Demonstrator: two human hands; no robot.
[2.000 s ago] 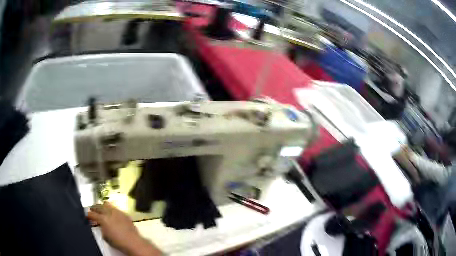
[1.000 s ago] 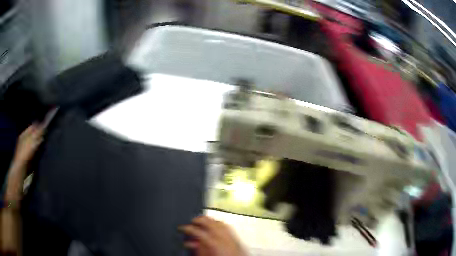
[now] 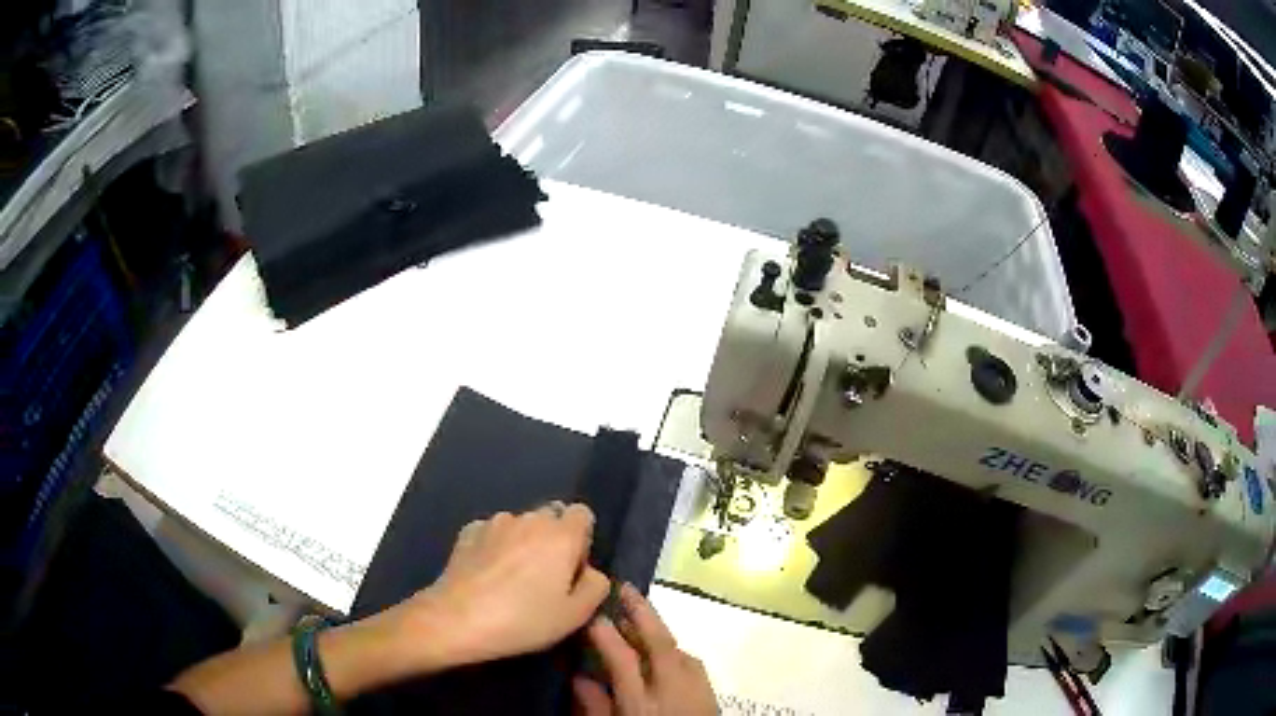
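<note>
A black panel lies on the white table left of the needle. A narrow black strip lies lengthwise on it near its right edge. My left hand, with a band at the wrist, is curled over the strip. My right hand is close beside it at the strip's lower part, cut off by the bottom edge; its fingertips are partly hidden. The panel's right edge is just left of the presser foot and needle of the cream sewing machine. Small black tabs hang in a pile under the machine arm.
Stacked black panels lie at the table's far left corner. A translucent bin stands behind the table. Red-handled snips lie right of the tabs. A red-covered table is at the back right. A blue crate is at the left.
The view has turned left and steadied. My left hand has come from the far left onto the panel beside my right hand. The panel now lies lower, and the narrow strip shows on it.
</note>
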